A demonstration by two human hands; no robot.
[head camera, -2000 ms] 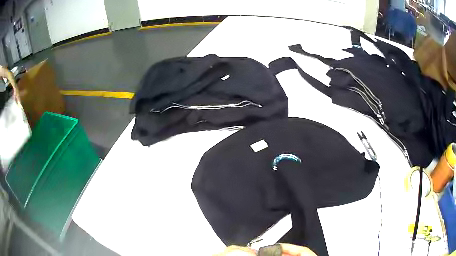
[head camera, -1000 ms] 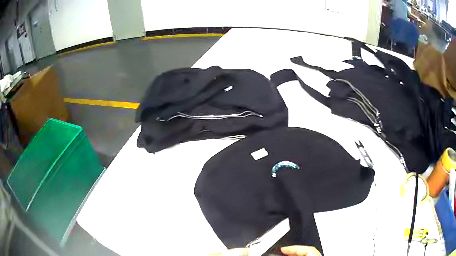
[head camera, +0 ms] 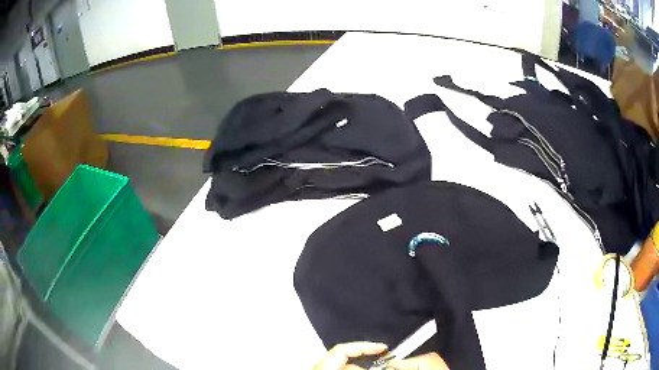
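Observation:
A black bag (head camera: 361,267) lies flat near the table's front edge, with a white label (head camera: 390,222), a pale-blue curved mark (head camera: 428,240) and a black strap (head camera: 451,311) running toward me. My left hand (head camera: 350,355) and my right hand (head camera: 419,362) are at the bottom edge, close together and cut off by it. Fingertips meet at the bag's near edge, around a small metallic piece beside a narrow pale strip (head camera: 418,338). Which fingers hold it cannot be told. Thread snips (head camera: 542,222) lie right of the bag.
Another black bag (head camera: 318,148) lies behind. More black bags (head camera: 571,144) are heaped at right. A tape roll (head camera: 615,272), an orange cylinder (head camera: 645,269) and a black cord (head camera: 613,311) are at the right edge. A green crate (head camera: 90,253) stands on the floor at left.
The view has shifted, so the table and bags appear farther right. More of both hands shows at the bottom edge than one second ago, with the fingers closer together. The bag lies much the same.

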